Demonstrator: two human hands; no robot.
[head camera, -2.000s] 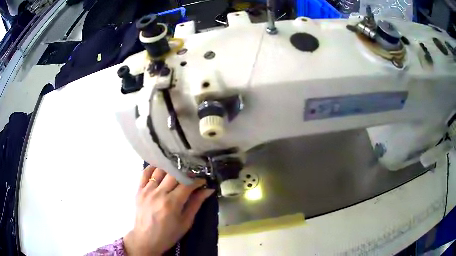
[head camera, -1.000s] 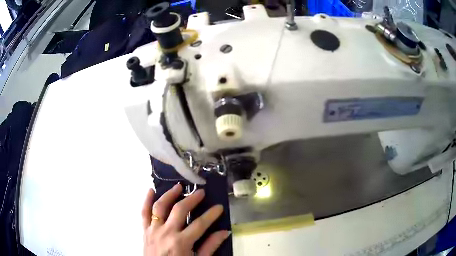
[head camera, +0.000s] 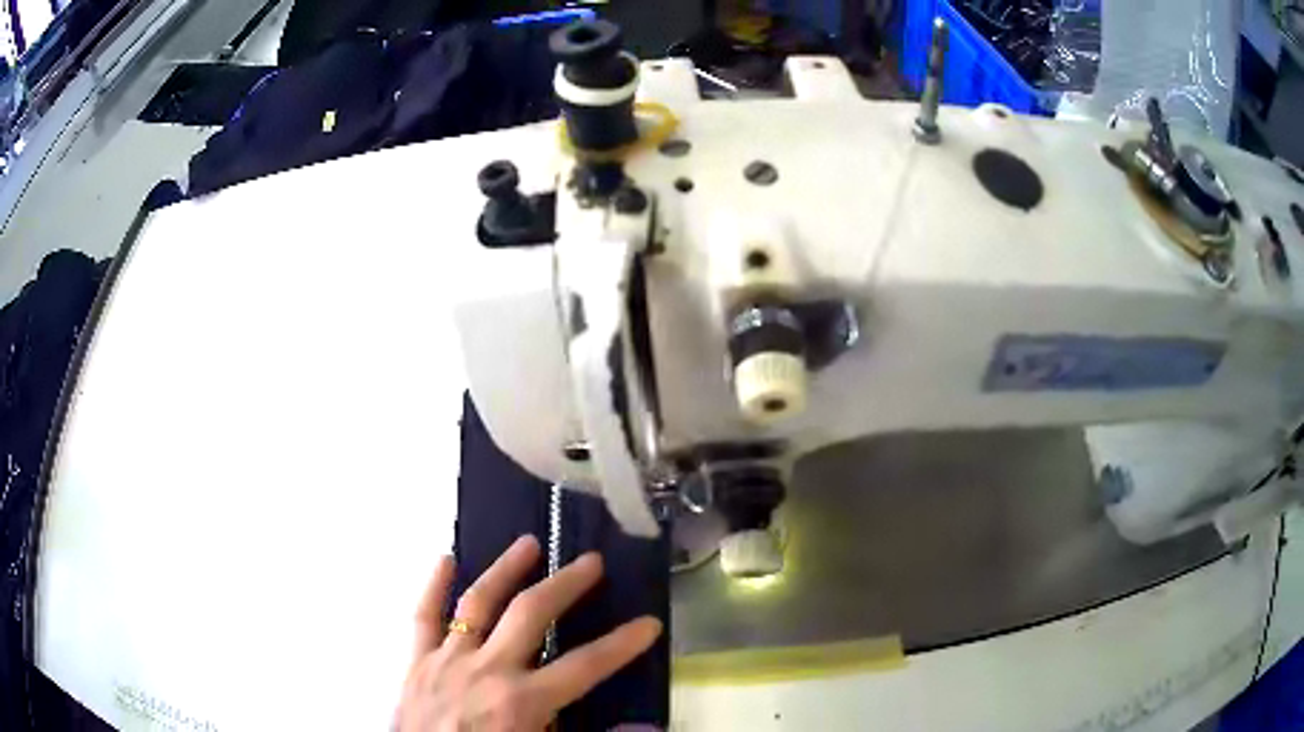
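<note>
A dark navy zippered panel (head camera: 498, 479) lies lengthwise under the left end of the sewing machine head (head camera: 887, 258). Its silver zipper (head camera: 555, 536) runs down the middle. My left hand (head camera: 508, 651) lies flat on the panel with fingers spread and a gold ring on one finger; the fingers press on the cloth and do not pinch it. The needle area is hidden behind the guard (head camera: 612, 386) and the head. The panel's far end is hidden under the head. My right hand is not in view.
The white table (head camera: 258, 429) has a printed ruler at its front edge. A yellow strip (head camera: 787, 659) lies at the grey machine bed's (head camera: 930, 529) front. Dark pieces (head camera: 372, 107) lie behind, more (head camera: 36, 358) at the left. A blue bin (head camera: 965, 57) stands behind the machine.
The panel's rounded end and ring puller, seen a second ago, are now out of sight; a straight zipper stretch shows. My left hand remains spread on it. The camera view has shifted.
</note>
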